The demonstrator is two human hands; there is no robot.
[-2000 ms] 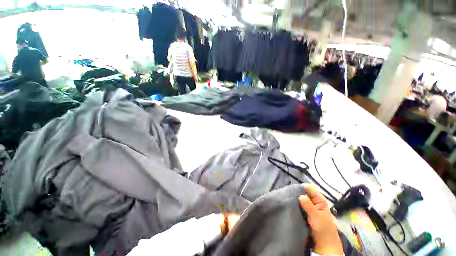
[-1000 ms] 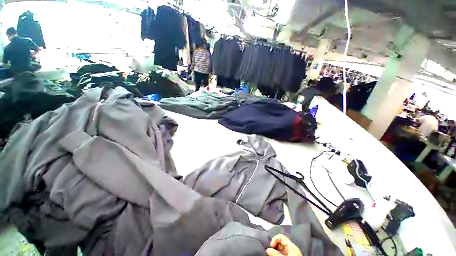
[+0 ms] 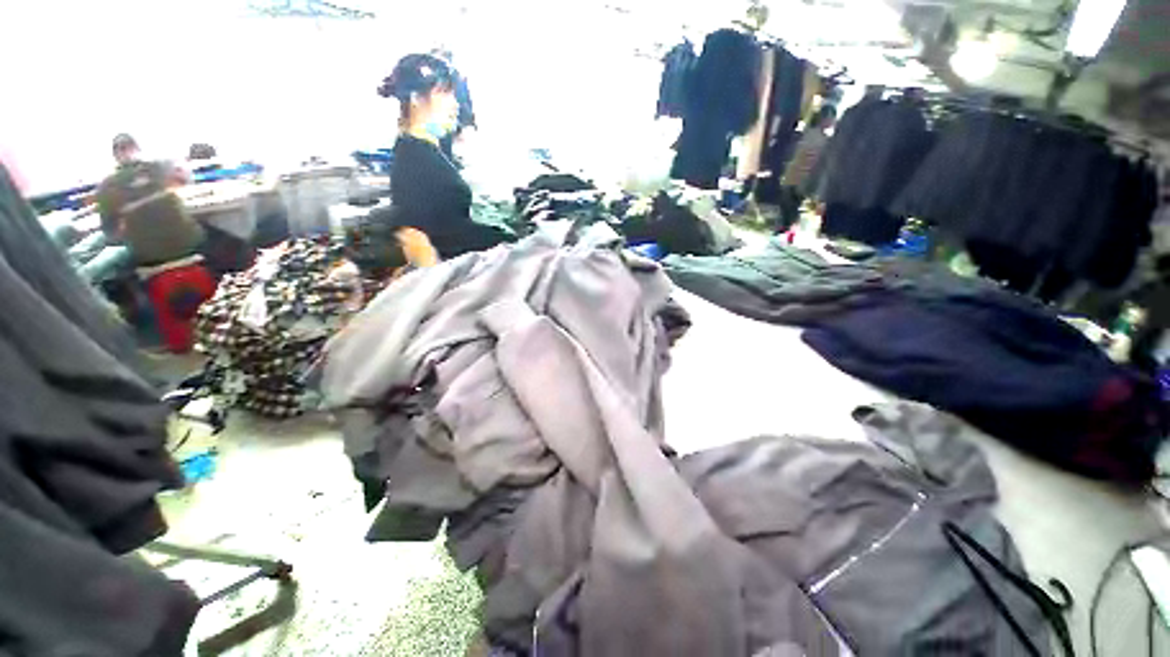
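Note:
No hand of mine shows in the view now. A large heap of grey garments (image 3: 449, 372) lies nearest in front, over the table's left edge, with a long sleeve (image 3: 616, 449) running down across it. A grey zip jacket (image 3: 821, 501) lies to its right, with a thin pale front zipper (image 3: 866, 546) down it and its collar or hood end at the far side. A black hanger (image 3: 1007, 584) lies by the jacket's right side. The lower parts of the heap and jacket are cut off by the bottom edge.
Navy garments with a dark red part (image 3: 975, 372) and grey-green ones (image 3: 770, 279) lie at the far side of the pale table (image 3: 757, 379). Dark grey garments (image 3: 64, 449) hang at far left above a metal stand leg (image 3: 231, 558). A checked heap (image 3: 276, 327) and a person in black (image 3: 430, 193) are beyond.
The view has swung left, bringing in the hanging grey garments, checked heap and person in black. The hand and the grey cloth it held at the bottom have left the view.

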